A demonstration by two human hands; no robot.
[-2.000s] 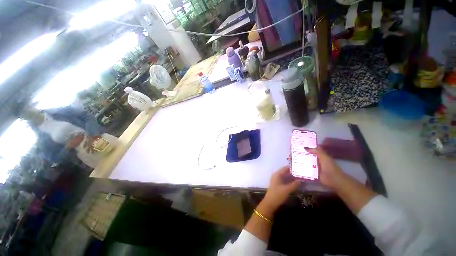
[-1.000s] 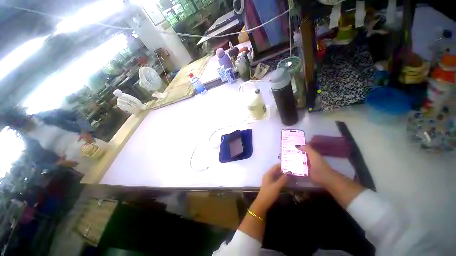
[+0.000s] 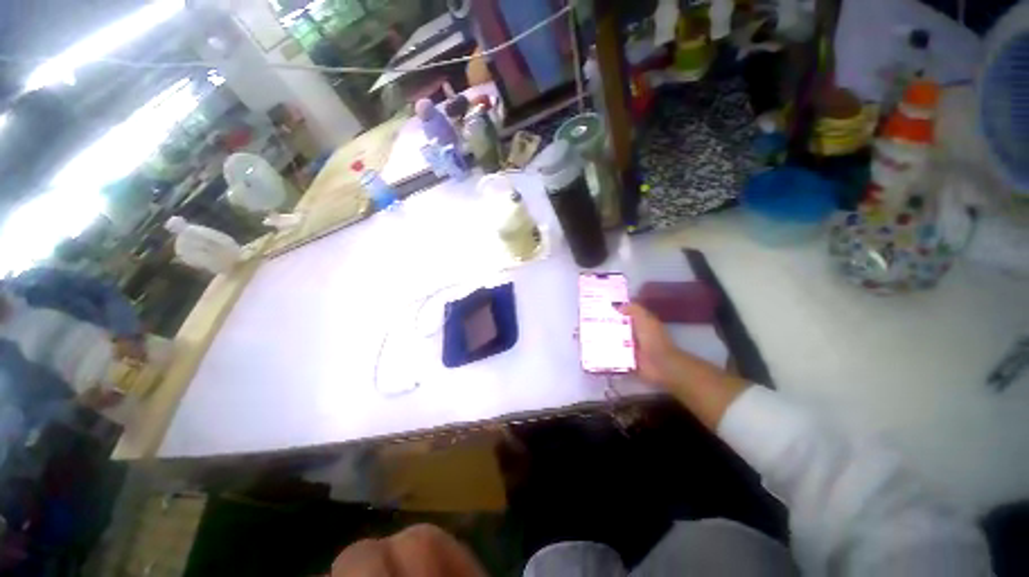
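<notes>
My right hand (image 3: 654, 347) holds the smartphone (image 3: 606, 323) from its right side, the thumb over the lit pinkish-white screen. A beaded strap hangs from the phone's lower end past the table's front edge. My left hand (image 3: 406, 552) is at the bottom edge, below the table, cut off by the picture's rim; only its curled back shows, so whether it holds something is hidden. A dark blue fabric piece (image 3: 454, 342) lies left of the phone, with a small flat brownish item (image 3: 480, 327) on it. A maroon folded cloth or wallet (image 3: 680, 302) lies just right of the phone.
A white cable (image 3: 380, 358) loops left of the blue piece. Behind the phone stand a dark bottle (image 3: 579, 216) and a cream bottle (image 3: 520, 229). Right: black strip (image 3: 733, 321), blue bowl (image 3: 790, 206), dotted bowl (image 3: 886, 257), snips (image 3: 1008, 364), desk fan (image 3: 1008, 96). A person (image 3: 68, 338) is far left.
My left hand has left the phone and dropped to the bottom edge. My right hand still holds the phone. The view has turned right, so the table things appear further left.
</notes>
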